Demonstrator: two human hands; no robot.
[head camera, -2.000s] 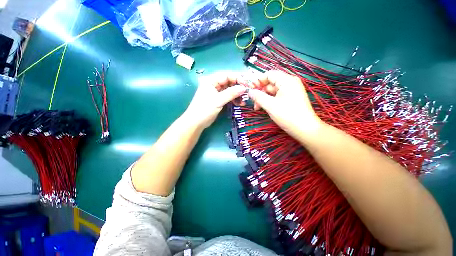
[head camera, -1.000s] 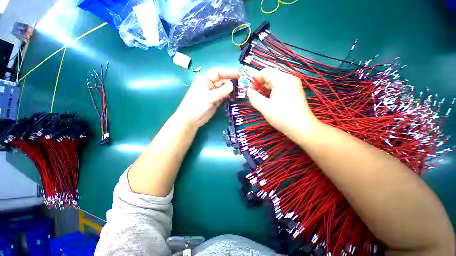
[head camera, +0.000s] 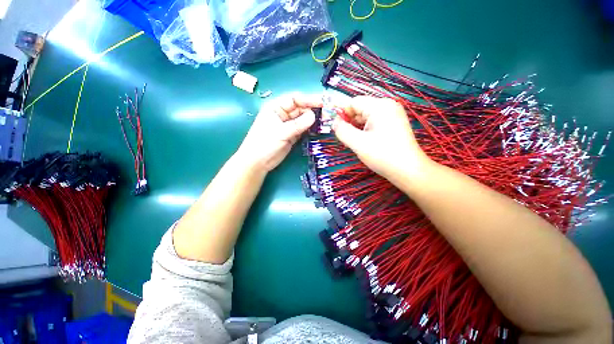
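Observation:
My left hand (head camera: 279, 127) and my right hand (head camera: 377, 131) meet over the upper left edge of the large harness pile (head camera: 431, 222). My left fingers are pinched on a small dark piece, seemingly a connector housing. My right thumb and fingers pinch red and whitish wire ends (head camera: 330, 113) beside it. The fingertips hide most of the held parts, so I cannot tell how they join. The pile's black housings line its left edge, and its silvery tips point right.
A set-apart harness (head camera: 139, 151) and a side harness bundle (head camera: 71, 222) lie at left. Behind are a pale block (head camera: 244, 82), a clear bag of dark parts (head camera: 279, 30), a pale plastic bag (head camera: 192, 37) and yellow loops (head camera: 324, 48). Blue bins (head camera: 101, 328) stand at lower left.
Since two seconds ago, my fingertips have moved slightly apart, with my left hand a little to the left. Since one second ago, my hands have barely moved.

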